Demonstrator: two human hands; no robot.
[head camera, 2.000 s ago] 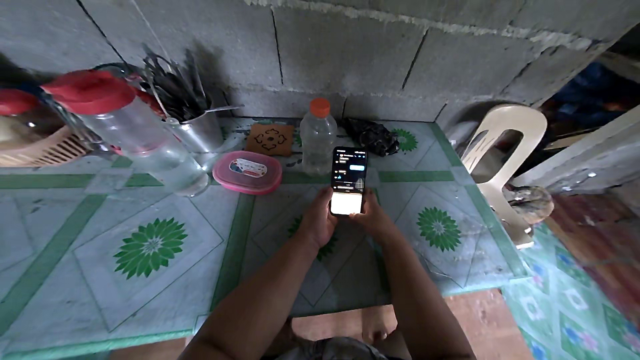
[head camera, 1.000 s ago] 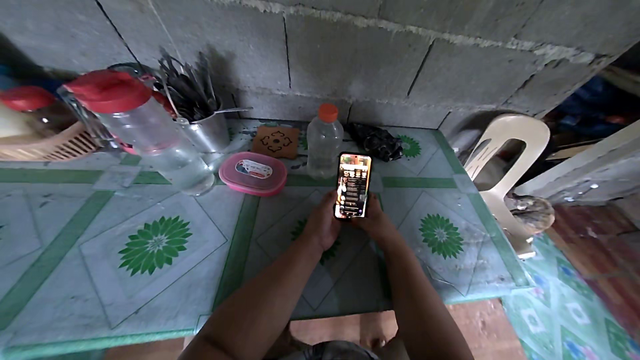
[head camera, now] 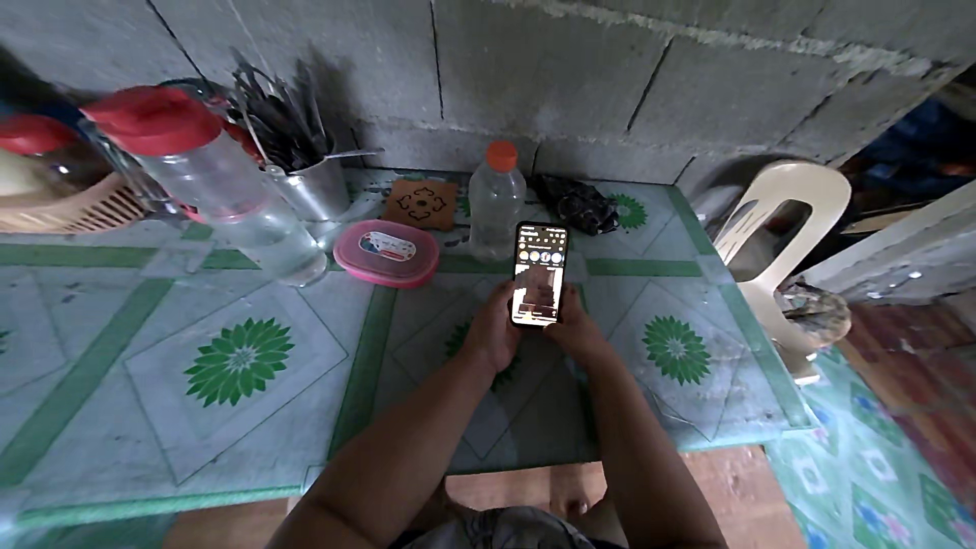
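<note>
A lit smartphone (head camera: 540, 274) is held upright over the table between both hands. My left hand (head camera: 494, 326) grips its left edge and lower corner, while my right hand (head camera: 577, 328) holds the lower right, its thumb at the bottom of the screen. Just behind the phone stands a clear plastic bottle (head camera: 496, 202) with an orange cap. To the left of the hands lies a pink lidded plastic container (head camera: 386, 253) with a label. A black crumpled plastic bag (head camera: 577, 204) rests behind the phone, to the right.
A red-lidded pitcher (head camera: 236, 198), a metal cup (head camera: 314, 189) full of utensils, a brown patterned square (head camera: 422, 204) and a basket (head camera: 72, 206) holding jars are on the covered table (head camera: 305, 412). Beyond its right edge stands a beige plastic chair (head camera: 793, 221). A concrete block wall (head camera: 534, 76) runs behind.
The phone's screen shows different content from each earlier frame. Both hands have kept hold of the phone in about the same place.
</note>
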